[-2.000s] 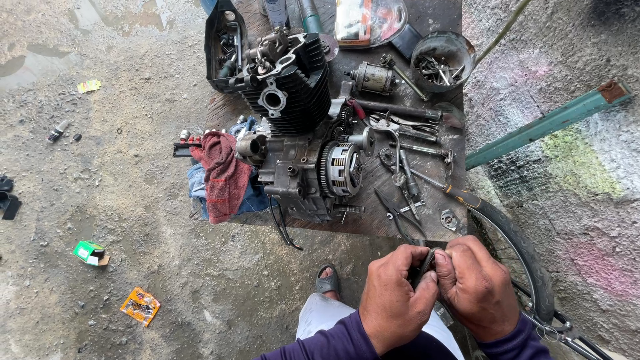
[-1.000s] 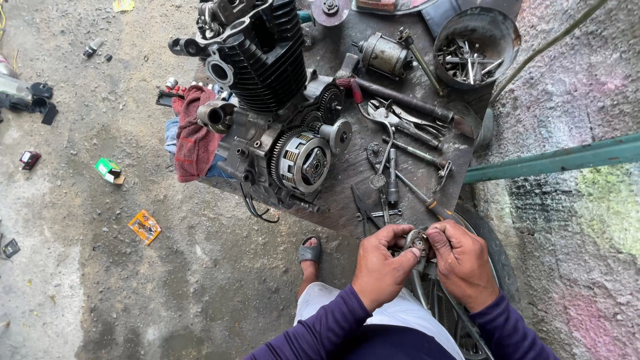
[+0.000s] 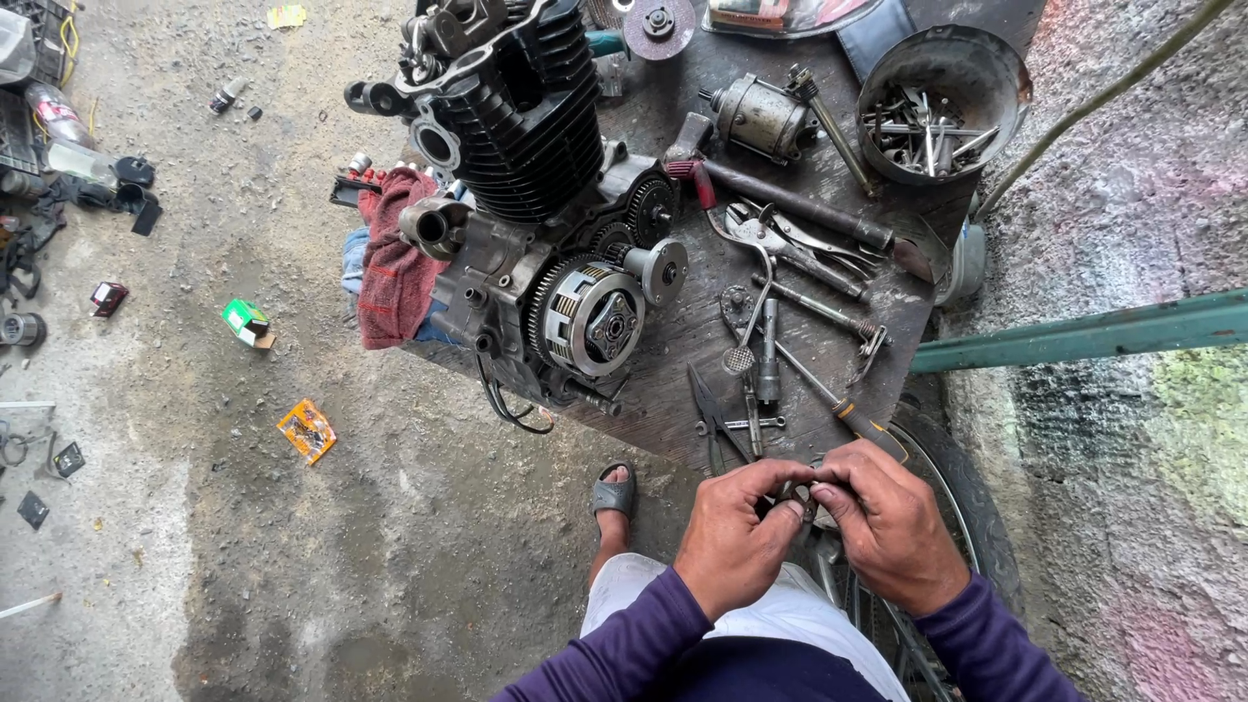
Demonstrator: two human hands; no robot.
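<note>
Just off the near edge of the wooden workbench, my left hand (image 3: 746,531) grips a small metal part (image 3: 798,495), mostly hidden by the fingers. My right hand (image 3: 889,522) pinches the same part from the other side with thumb and forefinger. Beyond my hands lie pliers (image 3: 717,419), a small wrench (image 3: 765,424), a socket tool (image 3: 768,356) and a screwdriver (image 3: 863,424) with a grey and orange handle. Farther left stands a motorcycle engine (image 3: 497,263) with black cylinder fins; its clutch basket (image 3: 590,317) and gears are exposed.
On the bench are a hammer (image 3: 780,195), locking pliers (image 3: 780,239), a starter motor (image 3: 760,117) and a metal bowl (image 3: 1009,107) of small tools. A red cloth (image 3: 395,263) hangs by the engine. A green metal bar (image 3: 1082,336) and a wheel (image 3: 960,487) are at the right.
The view has shifted. The small metal part showed its round face between my fingers a second ago; now my fingers cover more of it. Both hands still hold it.
</note>
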